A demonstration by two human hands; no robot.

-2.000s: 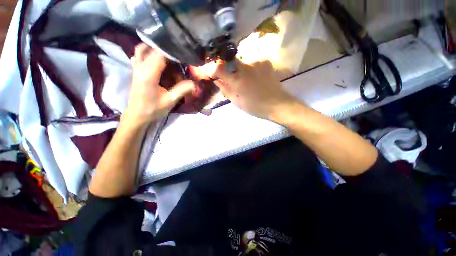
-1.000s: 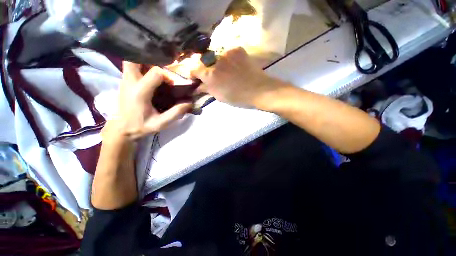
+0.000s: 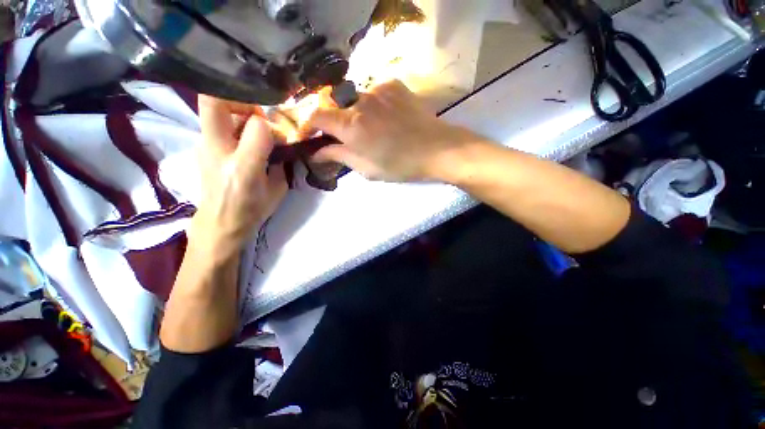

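Observation:
My left hand (image 3: 239, 163) pinches the maroon cloth (image 3: 294, 154) between thumb and fingers, left of the needle area. My right hand (image 3: 377, 130) holds the same cloth from the right, its fingertips close to the presser foot area (image 3: 323, 71). The cloth between the hands is small and partly hidden by the fingers. The sewing machine head (image 3: 193, 50) is above my left hand. Bright lamp glow washes out the fingertips and the needle. The sewn maroon-and-white bundle (image 3: 75, 155) lies heaped left of my left hand.
Black shears (image 3: 625, 71) lie on the white table (image 3: 369, 209) at the upper right. A pale cream sheet (image 3: 453, 42) is right of the needle. White cloth (image 3: 684, 188) is below the table edge at right. A maroon pile (image 3: 75, 381) is at lower left.
My left hand's thumb and fingers, spread in a loop a second ago, have closed together on the cloth. The whole view has shifted, with the machine and shears now further up and left than at first.

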